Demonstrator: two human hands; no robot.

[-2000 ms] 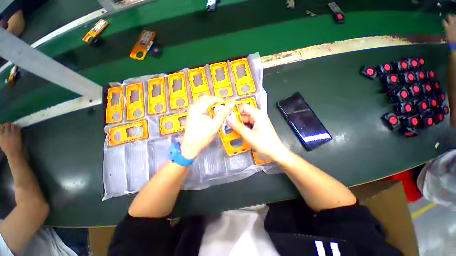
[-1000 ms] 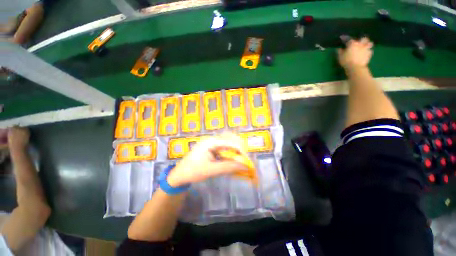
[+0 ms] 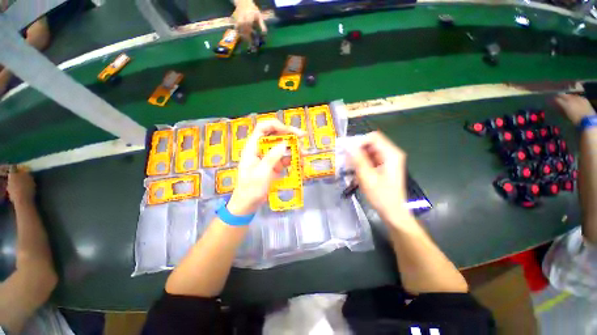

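My left hand (image 3: 256,175), with a blue wrist strap, holds a yellow-orange front housing (image 3: 287,197) upright above the blister tray (image 3: 152,245). My right hand (image 3: 381,171) is to the right of the housing, apart from it, with fingers closed on a small blurred whitish part (image 3: 347,152). A black piece (image 3: 351,186) shows just below it; whether it is joined to that part I cannot tell. More housings (image 3: 161,152) fill the tray's back row and part of the row in front. Some are hidden behind my left hand.
A black smartphone (image 3: 417,196) lies right of the tray, partly behind my right hand. Black parts with red faces (image 3: 527,156) are massed at the right. Part-assembled units (image 3: 292,72) lie on the green belt (image 3: 393,72). Other people's hands (image 3: 247,18) show at the far side and both edges.
My right hand has come back from the belt to beside the housing, with the small part. My left hand now holds the housing upright. Another person's hand has appeared over the belt.
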